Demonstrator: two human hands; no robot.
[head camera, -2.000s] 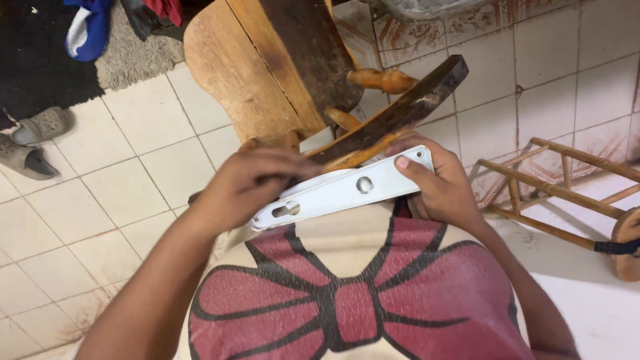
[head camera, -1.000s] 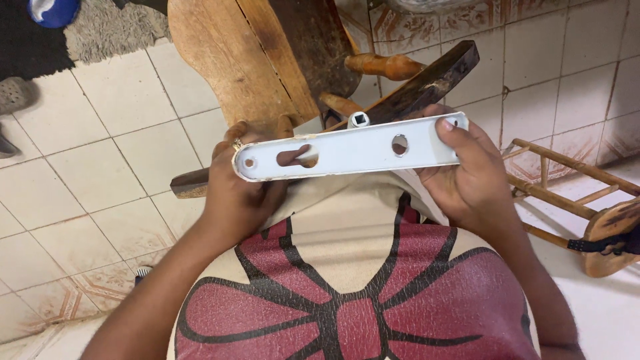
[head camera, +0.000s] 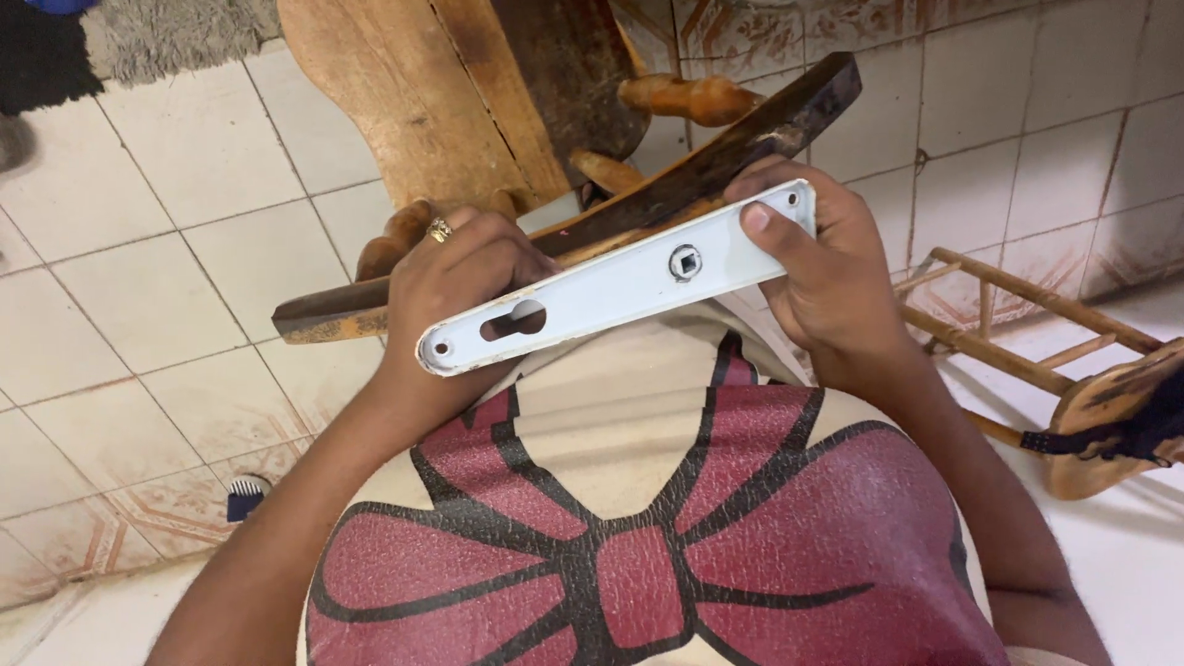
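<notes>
A white metal door-handle backplate (head camera: 610, 277) lies slanted across my lap side, its right end higher. It has a keyhole cut-out, a square-holed round fitting and a small screw hole at each end. My right hand (head camera: 819, 250) grips the right end, thumb on the front face. My left hand (head camera: 462, 287), with a ring on one finger, is behind the lower left part, its fingers curled; they are partly hidden, so what they touch there cannot be told. Just beyond the plate is the dark curved wooden rail (head camera: 647, 194) of a piece of furniture.
The wooden furniture has a broad panel (head camera: 398, 74) and turned spindles (head camera: 689, 100). A wooden stool (head camera: 1045, 324) lies on its side at the right. A grey shaggy mat (head camera: 180, 37) and a brush-like object (head camera: 248, 498) are on the left.
The plate has gone from left end lowered, to nearly level, to slanted again. The square-holed fitting stood above the plate's upper edge one second ago; now it shows in the plate's round hole.
</notes>
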